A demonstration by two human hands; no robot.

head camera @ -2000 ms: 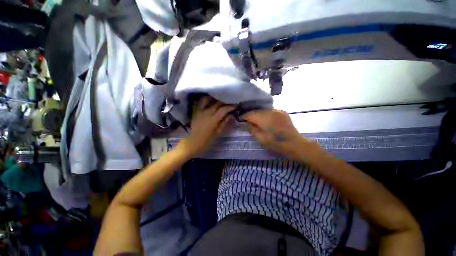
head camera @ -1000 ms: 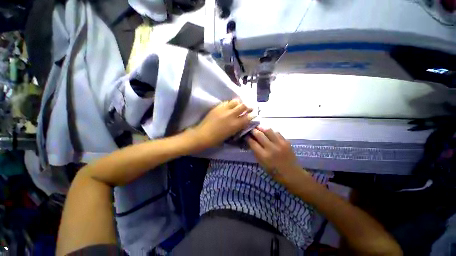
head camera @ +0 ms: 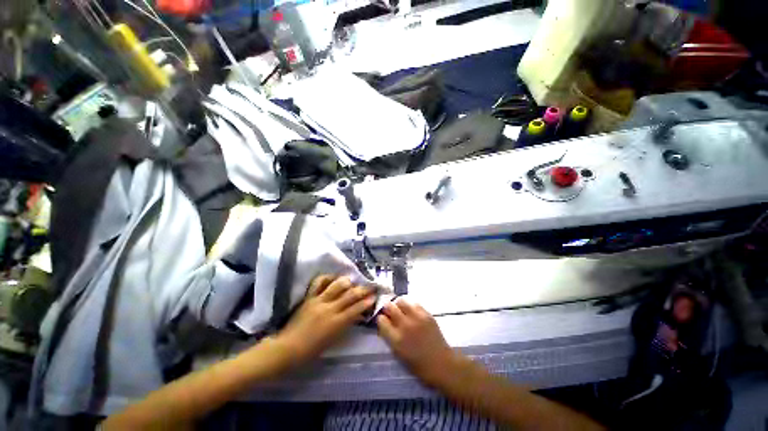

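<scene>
A light grey garment with dark grey bands [head camera: 271,268] lies bunched on the machine bed, left of and in front of the needle area. My left hand [head camera: 330,315] lies flat on it with fingers spread, pressing the cloth. My right hand [head camera: 414,338] pinches the garment's edge with curled fingertips, close beside my left. The presser foot and needle area [head camera: 399,274] of the sewing machine is just behind my fingers. Whether the cloth lies under the foot cannot be told.
The white machine head [head camera: 488,198] spans the right. More light grey garments [head camera: 126,286] hang at the left, and folded white cloth [head camera: 362,118] lies behind. Thread cones [head camera: 552,116] stand behind the head. A lit smartphone [head camera: 676,318] is at the right end. A plastic bottle [head camera: 288,40] stands at the back.
The view has tilted up, showing the machine's top and the area behind. My left hand has flattened on the cloth near the needle; my right hand still pinches the edge.
</scene>
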